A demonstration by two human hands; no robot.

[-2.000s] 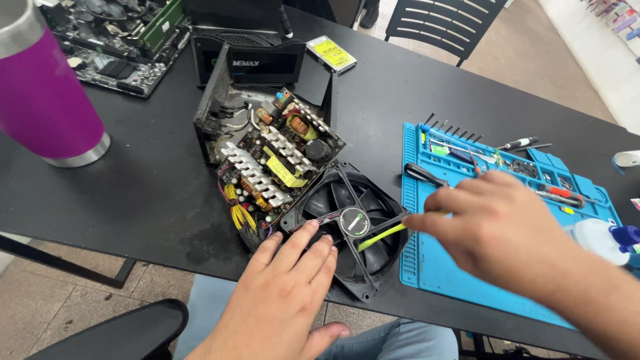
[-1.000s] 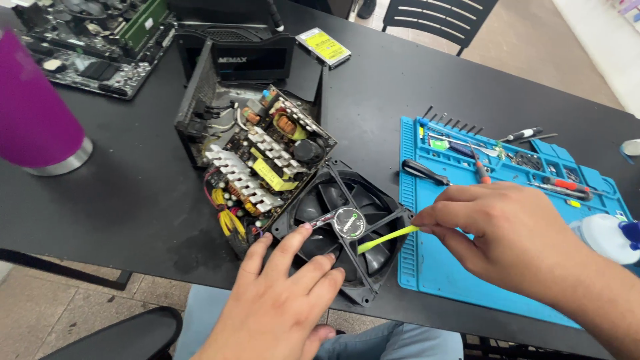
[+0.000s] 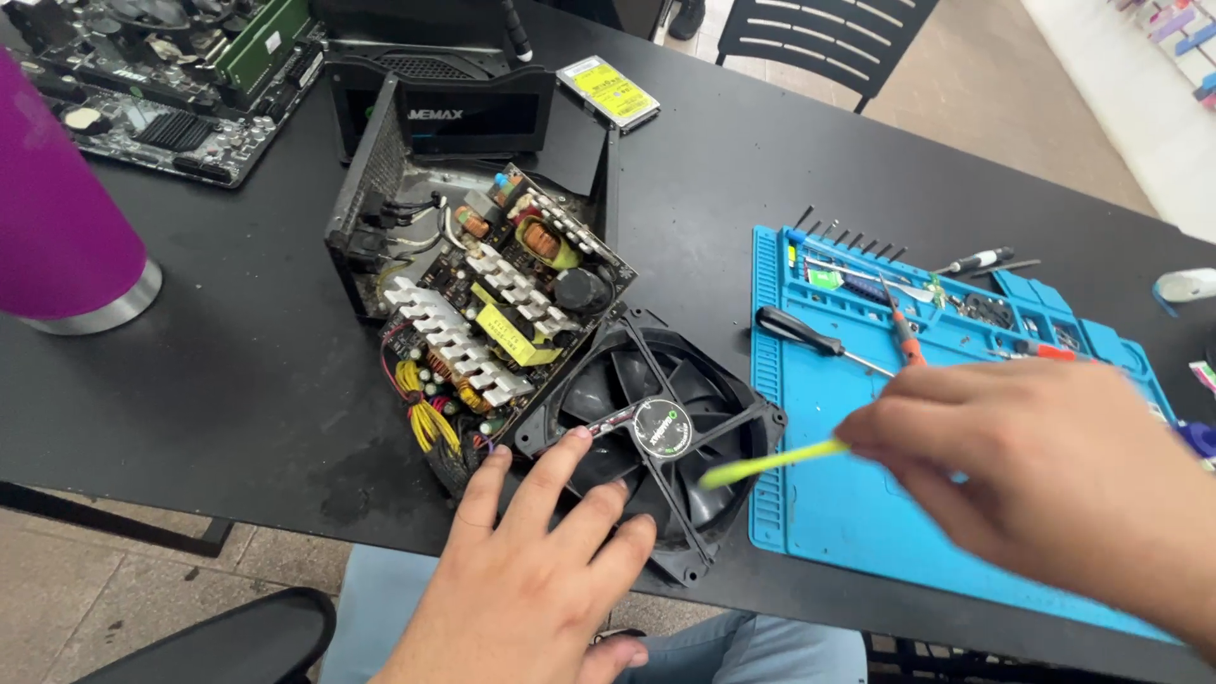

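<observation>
A black computer cooling fan point(image 3: 663, 429) lies at the table's front edge. My left hand point(image 3: 532, 579) rests spread on its lower left side, fingertips on the frame and blades. In my right hand point(image 3: 978, 456) is a yellow-green cotton swab point(image 3: 779, 464), its tip over the fan blades right of the hub; whether it touches them I cannot tell. Against the fan's upper left lies the power supply circuit board point(image 3: 503, 304), with silver heat sinks, copper coils and bundled yellow wires. Behind the board stands its open metal casing point(image 3: 366, 190).
On the right lies a blue silicone work mat point(image 3: 836, 475) with a black-handled screwdriver point(image 3: 803, 332) and small parts. A purple tumbler point(image 3: 66, 209) and a motherboard point(image 3: 180, 123) are at the left. A hard drive point(image 3: 608, 92) and a black casing panel point(image 3: 456, 114) lie at the back.
The swab was lower on the fan's frame and blades near the hub; my right hand has moved slightly right with it. My left hand stays on the fan.
</observation>
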